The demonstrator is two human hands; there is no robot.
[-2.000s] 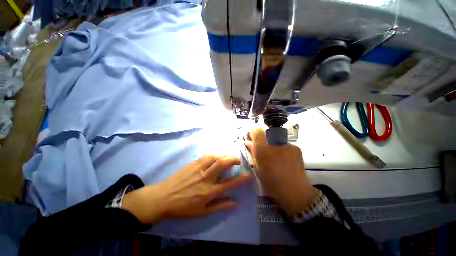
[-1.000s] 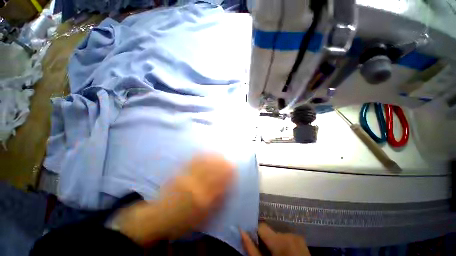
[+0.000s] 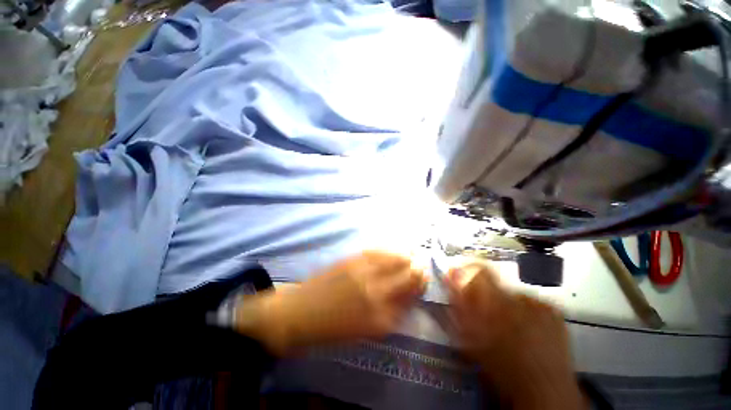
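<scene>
The light blue shirt [image 3: 264, 152] lies heaped left of the needle, its near edge running under the bright lamp. My left hand [image 3: 353, 296] and my right hand [image 3: 509, 328] are close together just in front of the needle area, both blurred. They pinch the blue cloth edge between them, my left hand on the left part and my right hand on the right. The white sewing machine head [image 3: 553, 104] with a blue stripe stands above and beyond my hands. Glare hides the presser foot and the exact cloth fold.
A tan-handled tool [image 3: 629, 284] and snips with blue and red handles [image 3: 665, 258] lie right of the needle. A printed scale [image 3: 401, 364] runs along the front table edge. White cloth [image 3: 32, 104] lies at the far left, beside a brown tabletop [image 3: 96, 88].
Both hands have come together near the needle; my right hand rose from the bottom edge. The shirt's near edge has been drawn up from the table front. The view has tilted.
</scene>
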